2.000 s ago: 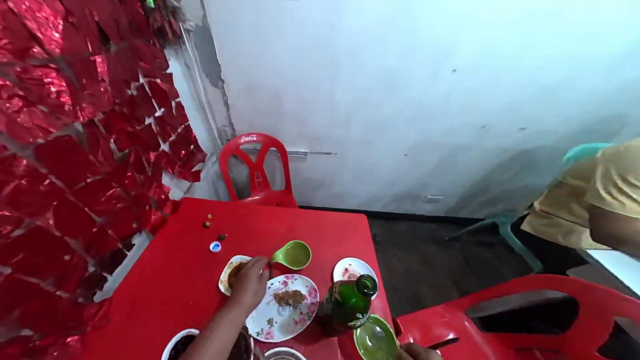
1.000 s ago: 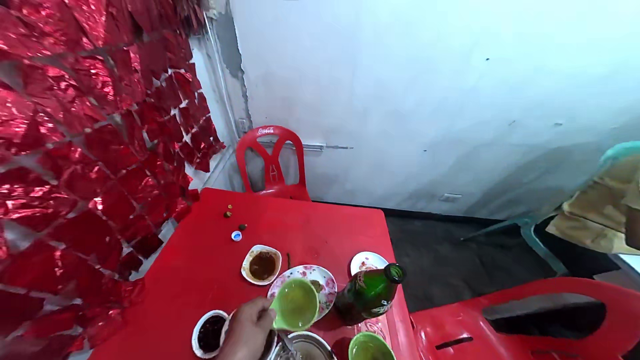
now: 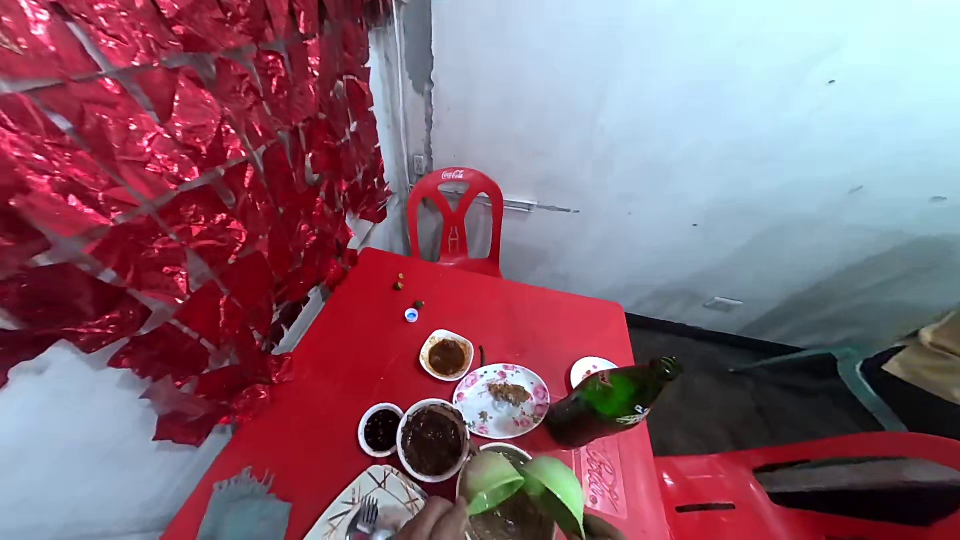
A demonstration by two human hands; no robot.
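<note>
At the bottom of the head view, my left hand [image 3: 435,519] grips a green plastic cup or ladle [image 3: 491,480], tilted over a bowl of soup [image 3: 511,517]. My right hand [image 3: 600,528] holds another green plastic cup [image 3: 556,489], tipped beside the first over the same bowl. Left of the soup stands a bowl of dark stew [image 3: 433,441]. A floral plate [image 3: 480,427] with food scraps lies beyond the bowls, and a green glass bottle [image 3: 611,401] stands to its right. What passes between the two cups cannot be made out.
A small bowl of dark sauce [image 3: 381,430], a square dish of brown sauce [image 3: 447,355], a patterned plate with a fork [image 3: 367,495] and a small white plate [image 3: 591,369] are on the red table [image 3: 525,322]. Red chairs [image 3: 456,217] stand behind and at right.
My left hand has moved from the sauce dish to the soup bowl, now with a green cup in it. The green cup no longer lies beyond the floral plate. The view has shifted.
</note>
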